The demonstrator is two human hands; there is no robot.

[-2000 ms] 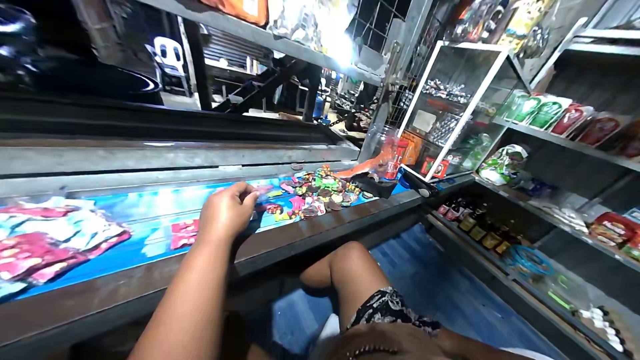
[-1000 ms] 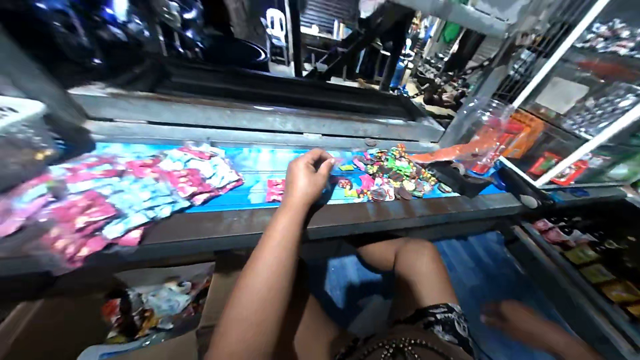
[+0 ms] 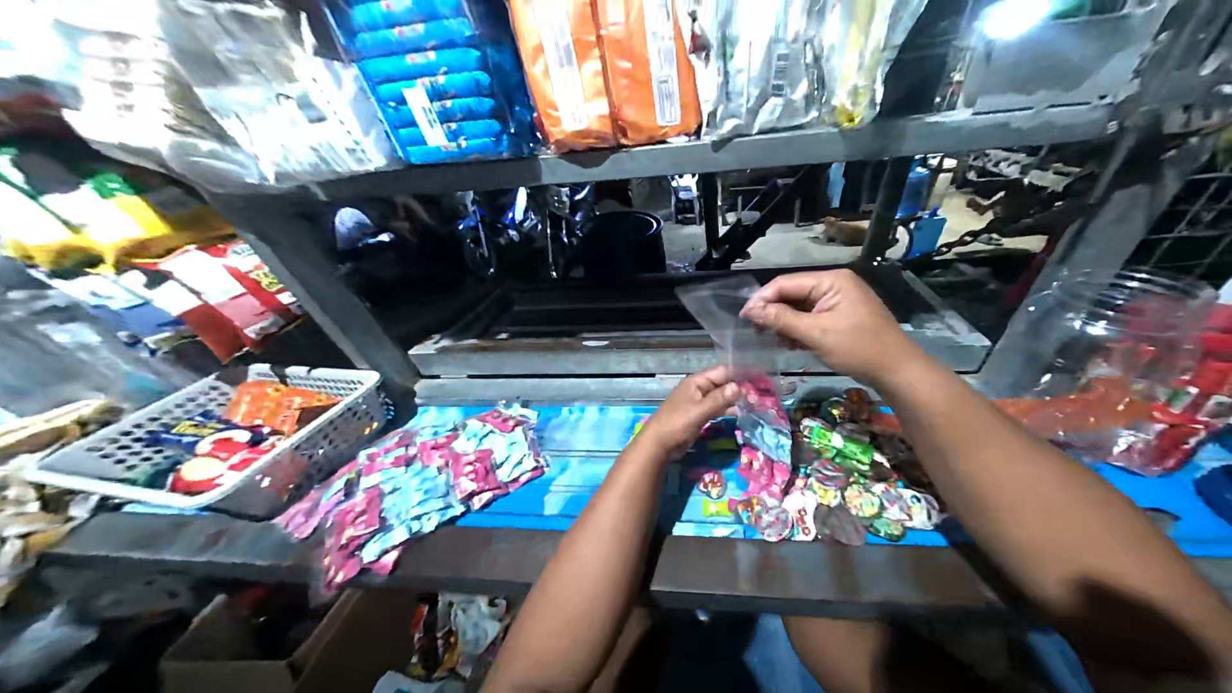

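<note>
A clear plastic bag point(image 3: 765, 433) hangs upright between my hands, with pink and light-blue wrapped candies in its lower part. My left hand point(image 3: 695, 409) pinches the bag at its middle, just above the candies. The fingers of my right hand point(image 3: 818, 313) grip its top edge, where the plastic is unfilled. Right below and beside the bag lies a heap of mixed wrapped candies point(image 3: 847, 481) on the blue counter cover point(image 3: 587, 452). Farther left, several filled packs of pink and light-blue candies point(image 3: 423, 481) lie in a pile.
A white plastic basket point(image 3: 72, 472) with packets stands on the left. Packaged goods, among them orange packs point(image 3: 606, 77), sit on the shelf above. A clear plastic jar point(image 3: 1121, 337) stands at the right. Below the counter is an open cardboard box point(image 3: 260, 645).
My right hand, low at the right a second ago, is now up at the bag's top. The bag stands raised between both hands. The view has swung left and up.
</note>
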